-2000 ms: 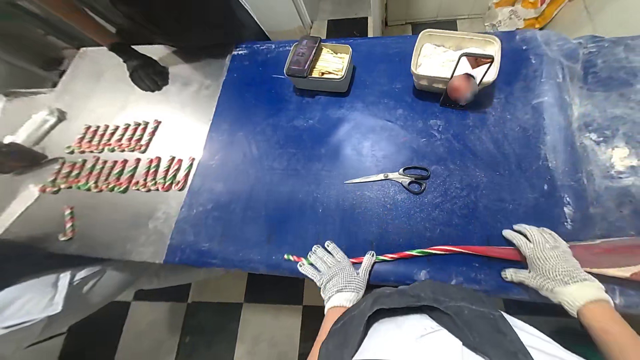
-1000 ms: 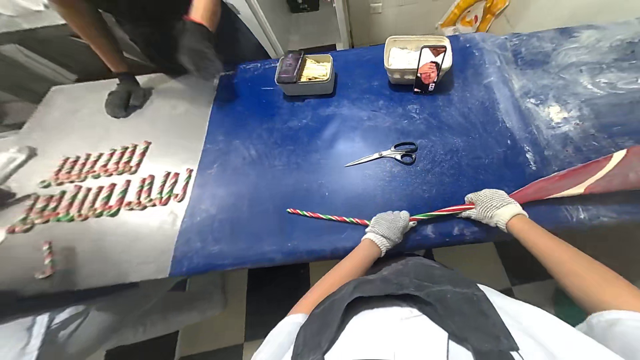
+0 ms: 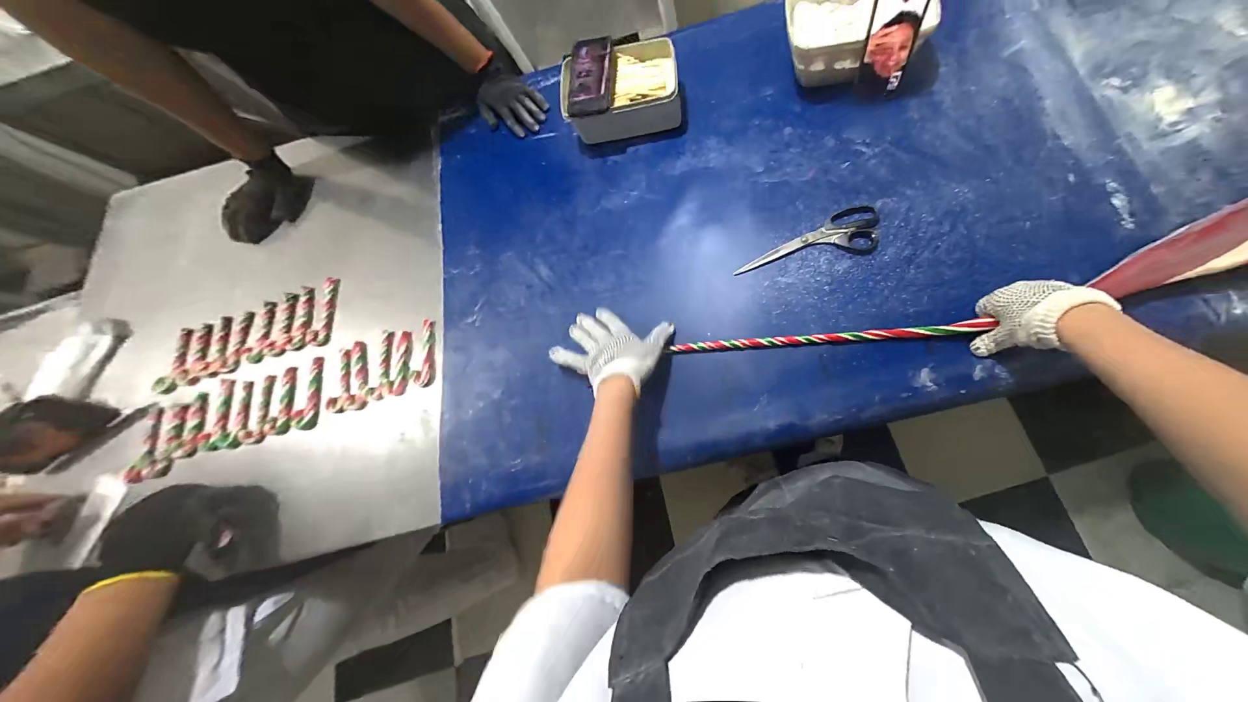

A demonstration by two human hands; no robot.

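A thin candy rope, twisted in red, white and green, lies across the blue table surface. My left hand, in a white knit glove, rests flat with fingers spread at the rope's left end; part of its palm may cover the tip. My right hand, gloved alike, is closed around the rope farther right. Beyond it the strand widens into a thick red and white candy mass that runs out of view. Black-handled scissors lie above the rope, touching neither hand.
Rows of striped candy canes lie on the metal table at left, where co-workers' dark-gloved hands reach in. A tub with pale sticks stands at the far edge. Right of it, a phone leans on a tub of white powder.
My left hand has moved left along the rope and its fingers have spread. Between my hands, the rope now spans a longer stretch. A co-worker's gloved hand has come down beside the stick tub.
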